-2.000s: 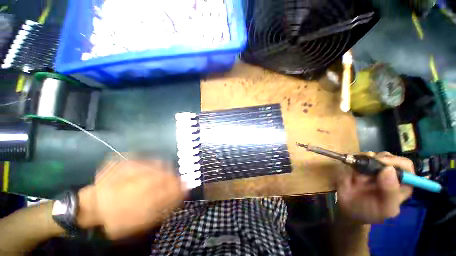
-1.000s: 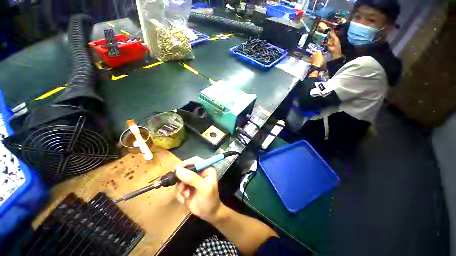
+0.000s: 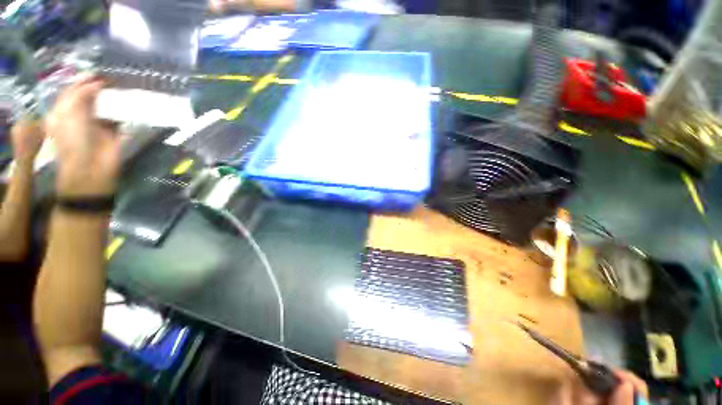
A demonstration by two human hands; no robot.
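Note:
A black ribbed circuit board panel (image 3: pixel 412 304) lies on the tan board (image 3: pixel 526 348), with no white parts along its left edge. My right hand (image 3: pixel 625 389), cut off by the bottom edge, holds the soldering iron (image 3: pixel 566 357), its tip pointing up-left, right of the panel. My left hand (image 3: pixel 83 138) is raised at the far left, blurred, beside a white strip-like thing (image 3: pixel 142 107); whether it grips anything is unclear. Solder wire (image 3: pixel 273 277) runs loosely from the spool (image 3: pixel 220 192) down to the bench's front edge.
A blue bin (image 3: pixel 336 194) of white parts stands behind the board, beside the black fume extractor (image 3: pixel 495 186). A pale stick (image 3: pixel 560 257) and yellowish tin (image 3: pixel 594 277) are at right. Dark panels (image 3: pixel 150 210) lie left. Another person's arm (image 3: pixel 16 190) is at the left edge.
The view has swung right, then back left. The white-ended panel has left the board, where a bare black one lies. My left hand has moved far left; my right hand still holds the iron.

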